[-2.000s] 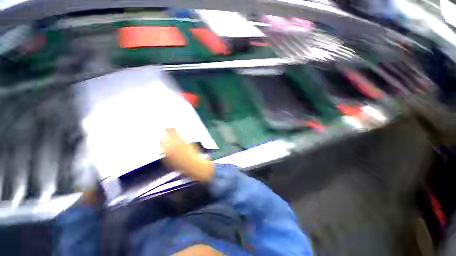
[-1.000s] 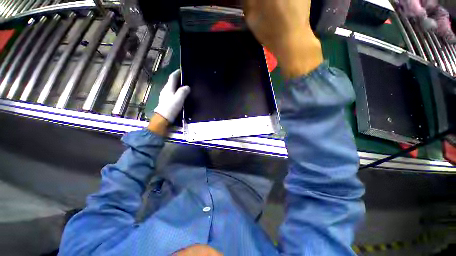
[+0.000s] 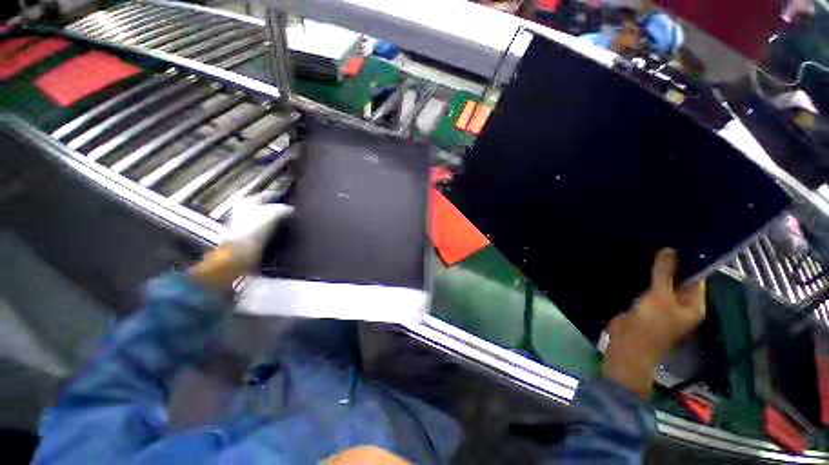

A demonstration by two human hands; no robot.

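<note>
A shallow chassis [image 3: 364, 209], dark inside with a pale front edge, lies on the line in front of me. My left hand [image 3: 254, 232], in a white glove, is at its left edge; its fingers are blurred and partly hidden. My bare right hand [image 3: 656, 318] grips a large flat black panel [image 3: 618, 182] by its lower right edge. The panel is raised and tilted to the right of the chassis, apart from it. A red pad [image 3: 454, 232] shows between the two, on a green board [image 3: 486, 295].
Metal rollers [image 3: 145, 127] run to the left, with red pads [image 3: 86, 77] beyond them. An aluminium rail [image 3: 495, 361] lies nearest me. A metal post [image 3: 277, 54] stands behind the chassis. A stack of pale panels [image 3: 318, 50] is farther back. A person in a blue cap [image 3: 664, 34] is at the upper right.
My right hand has moved from above the chassis to the right and now holds the black panel raised. The chassis appears farther left in view, with my left hand still beside it.
</note>
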